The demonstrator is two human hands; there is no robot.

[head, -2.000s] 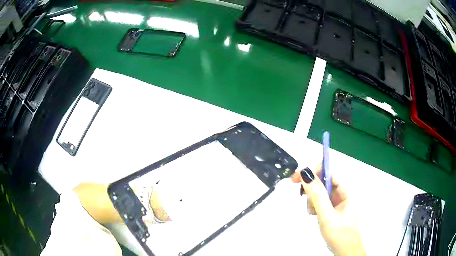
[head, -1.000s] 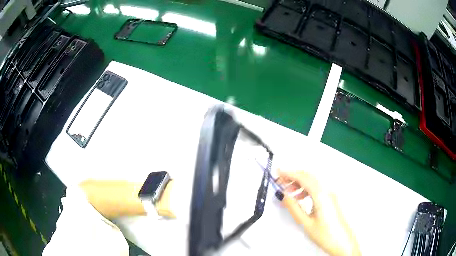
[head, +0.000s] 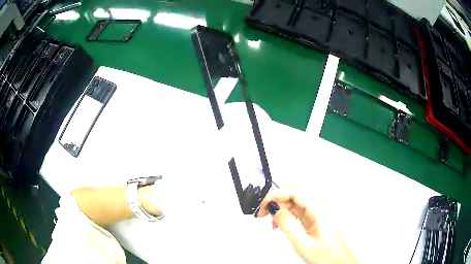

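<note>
A black phone middle frame [head: 214,54] is held up, tilted, over the white mat [head: 155,113] and the green belt. My left hand [head: 223,144], in a white glove that blends into the mat, grips it; the glove covers part of its left rail. My bare right hand [head: 297,221], with dark nails, is at the frame's lower end, thumb and finger close together. Thin purple tweezers [head: 273,179] show faintly above its fingers. Whether the fingertips also touch the frame or hold a small part is unclear.
Another frame [head: 89,113] lies at the mat's left end. Stacked frames [head: 438,232] are at its right edge. Frames lie on the belt, far left [head: 114,31] and right [head: 341,99]. Black trays [head: 341,36] stand beyond and left [head: 31,98]. A white strip [head: 323,95] crosses the belt.
The held frame has turned from lying broad over the mat to standing steeply, its camera end raised over the belt. My right hand has moved left and down to its lower end.
</note>
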